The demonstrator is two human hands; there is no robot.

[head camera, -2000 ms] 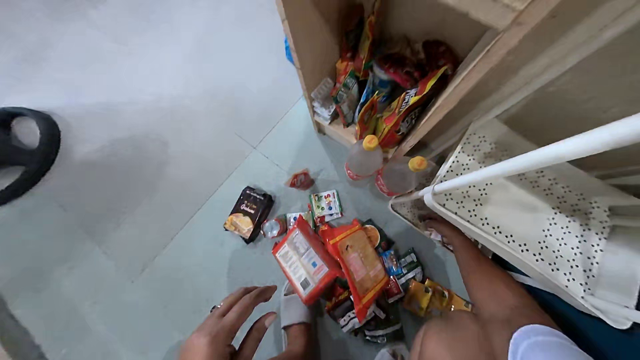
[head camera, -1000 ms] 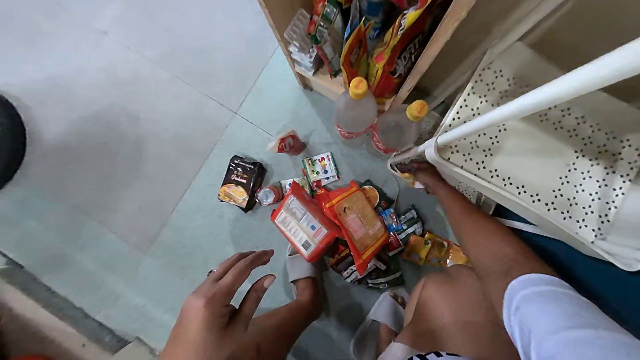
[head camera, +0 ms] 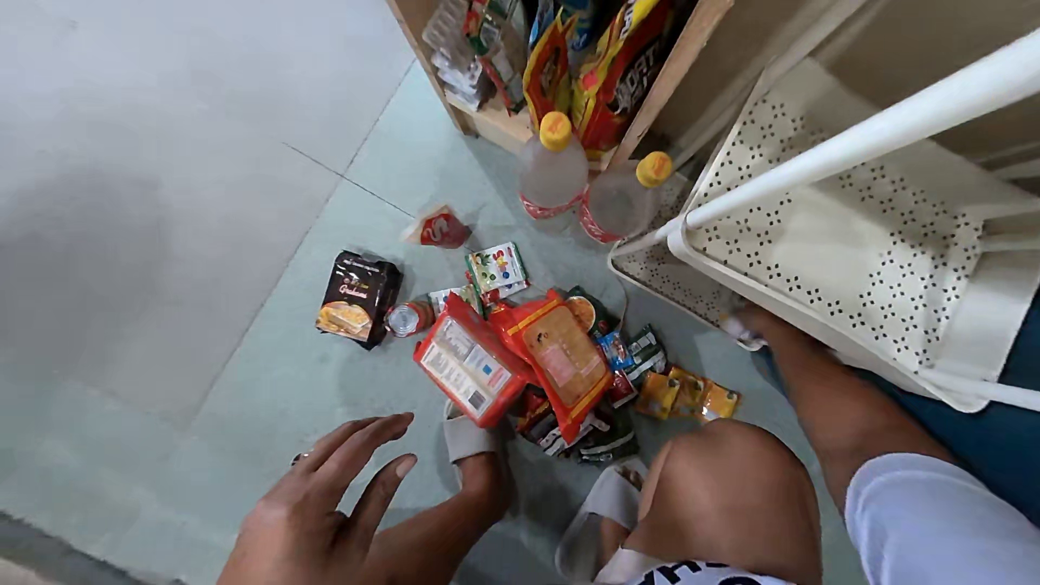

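My left hand [head camera: 341,487] hovers over the floor at the bottom left, fingers apart, holding nothing. My right hand [head camera: 743,325] is at the bottom tier of a white perforated rack [head camera: 853,236], partly hidden; a pale scrap shows at its fingers, and its grip is unclear. Between the hands lie two red biscuit packs [head camera: 471,370], [head camera: 565,357], on top of dark packets [head camera: 605,435]. Around them are a black Grahams pack [head camera: 357,299], a can [head camera: 409,318], a white seasoning sachet [head camera: 496,266], a red-and-clear packet [head camera: 441,228] and yellow sachets [head camera: 688,395].
Two clear plastic bottles with yellow caps [head camera: 554,175], [head camera: 624,199] stand beside the rack and before a wooden shelf [head camera: 496,126]. Colourful snack bags [head camera: 621,73] and clear plastic packaging [head camera: 453,49] fill the shelf. My sandalled feet [head camera: 471,431] are close to the packets.
The view has shifted, and the black wheel-like object at the left edge is out of view. My left hand stays raised with fingers apart; my right hand remains at the rack's lower tier.
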